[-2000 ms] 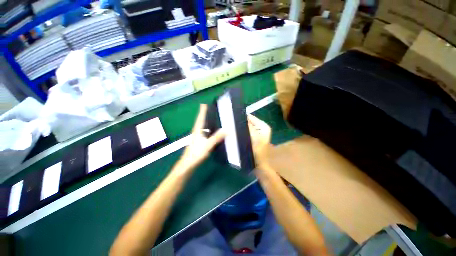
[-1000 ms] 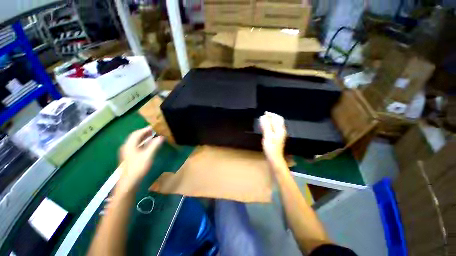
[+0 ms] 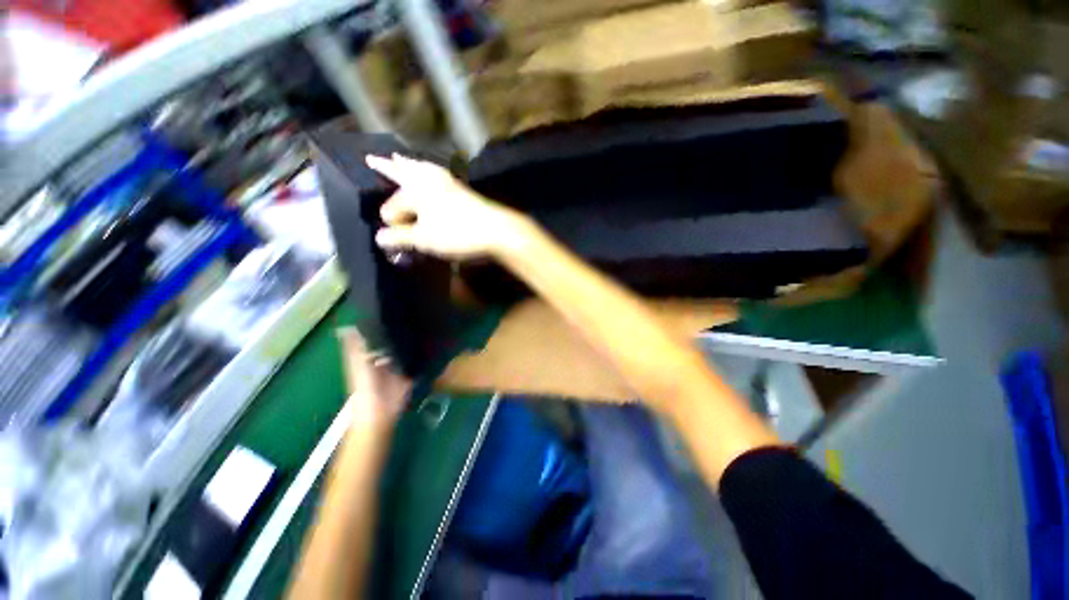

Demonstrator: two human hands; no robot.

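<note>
A tall black stack of product boxes (image 3: 369, 252) stands tilted at centre left, above the green belt, blurred. My right hand (image 3: 428, 213) lies on its upper right side with the fingers spread over it. My left hand (image 3: 378, 381) is at its lower end, partly hidden by the stack; the two hands hold it between them. The master carton (image 3: 885, 176) is to the right, with long rows of black boxes (image 3: 703, 234) inside. Its brown flap (image 3: 545, 358) hangs over the near edge.
Black boxes with white rectangles (image 3: 238, 484) lie on the green belt (image 3: 281, 416) at lower left. Clear plastic bags (image 3: 59, 504) and blue shelving (image 3: 129, 316) are at the left. Brown cartons (image 3: 656, 47) are stacked behind. A blue object (image 3: 1037, 469) is on the floor at right.
The black stack has come out of the carton's left part and moved left between my hands. My right hand has moved left and up. The view has tilted.
</note>
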